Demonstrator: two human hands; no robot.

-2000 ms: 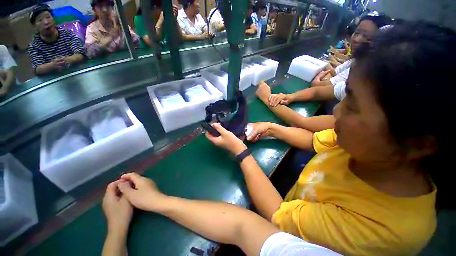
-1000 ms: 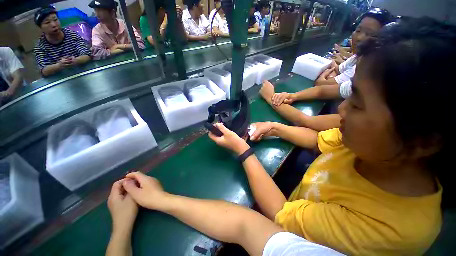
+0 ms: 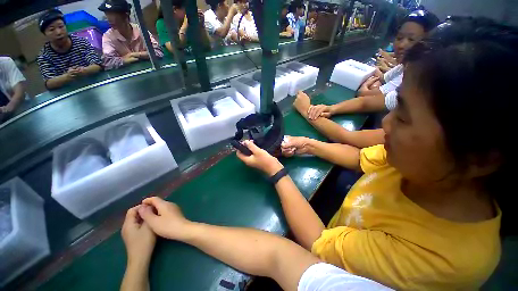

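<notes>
My left hand (image 3: 135, 226) and my right hand (image 3: 162, 217) rest together on the green bench (image 3: 218, 196), fingers curled and touching. No object shows in either; the space between the palms is hidden. An open white foam tray (image 3: 113, 179) stands just beyond them on the line and holds two rounded lumps in clear or frosted plastic. Another foam tray (image 3: 210, 125) with two similar lumps stands further right, and part of one (image 3: 28, 244) shows at the left edge.
A neighbour in yellow (image 3: 409, 227) sits close at right, holding a black head strap mount (image 3: 275, 133) over the bench. A green post (image 3: 268, 68) rises behind it. Small dark pieces (image 3: 227, 283) lie at the near bench edge. More people sit across the conveyor (image 3: 85, 116).
The view has shifted slightly. The neighbour still holds the head strap, now turned a little, with the far hand slightly moved. My hands keep the same pose.
</notes>
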